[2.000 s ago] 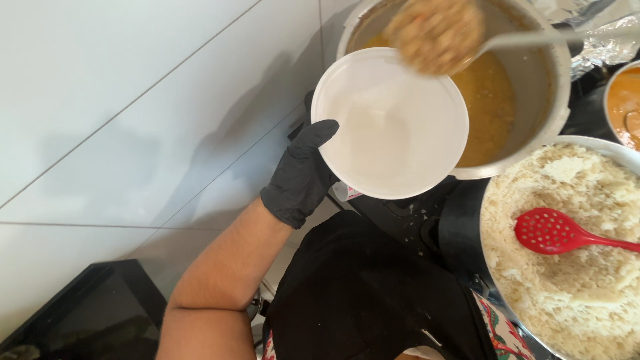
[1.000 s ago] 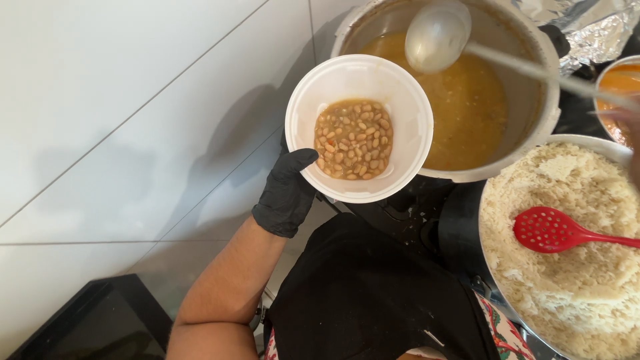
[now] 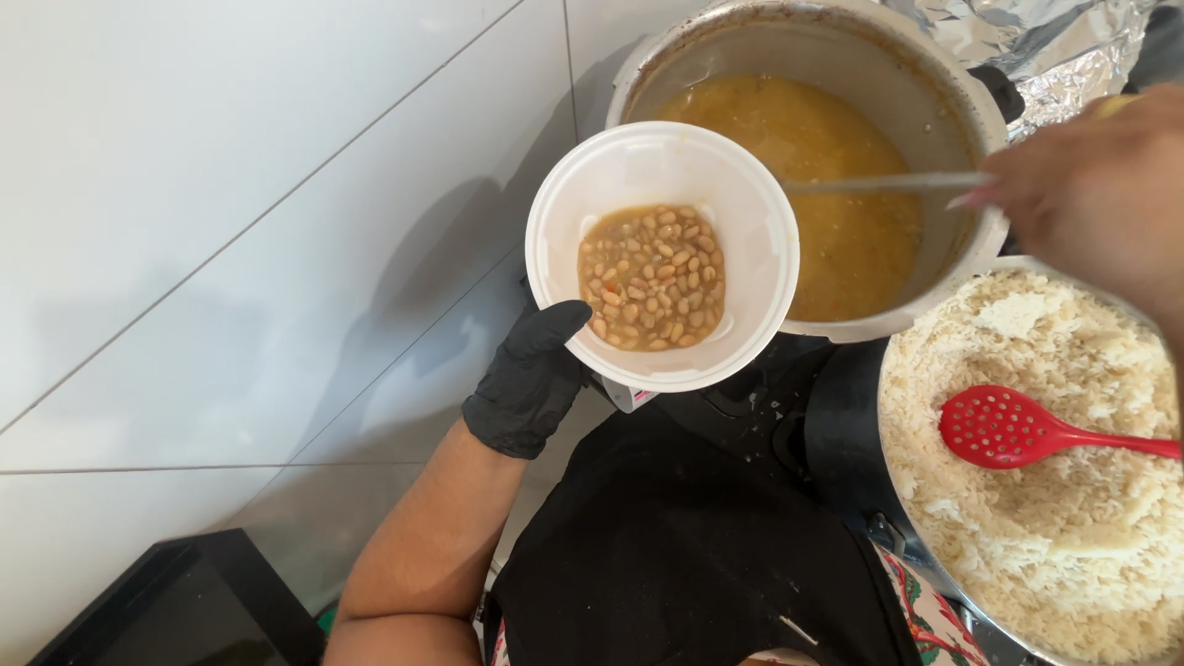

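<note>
My left hand [image 3: 532, 379], in a black glove, holds a white plastic bowl [image 3: 555, 222] by its rim, thumb over the edge. Beans in broth [image 3: 657, 277] lie in the bottom of the bowl. Bare and blurred by motion, my right hand [image 3: 1091, 194] grips the handle of a metal ladle [image 3: 879, 183]. The ladle's head is hidden behind the bowl, over or in the large metal pot [image 3: 962, 102] of yellowish-brown bean broth [image 3: 832, 231]. The bowl overlaps the pot's near left edge in view.
A big pot of cooked white rice [image 3: 1036, 555] stands at the right, with a red slotted spoon [image 3: 994, 427] resting on the rice. Crumpled aluminium foil [image 3: 1045, 46] lies behind. The black stove top [image 3: 749, 398] shows between the pots. Wall tiles [image 3: 231, 231] rise at the left.
Two seconds ago a ladle heaped with beans was above the pot beside an empty bowl; one second ago the beans were in the bowl. Since then the emptied ladle has gone behind the bowl.
</note>
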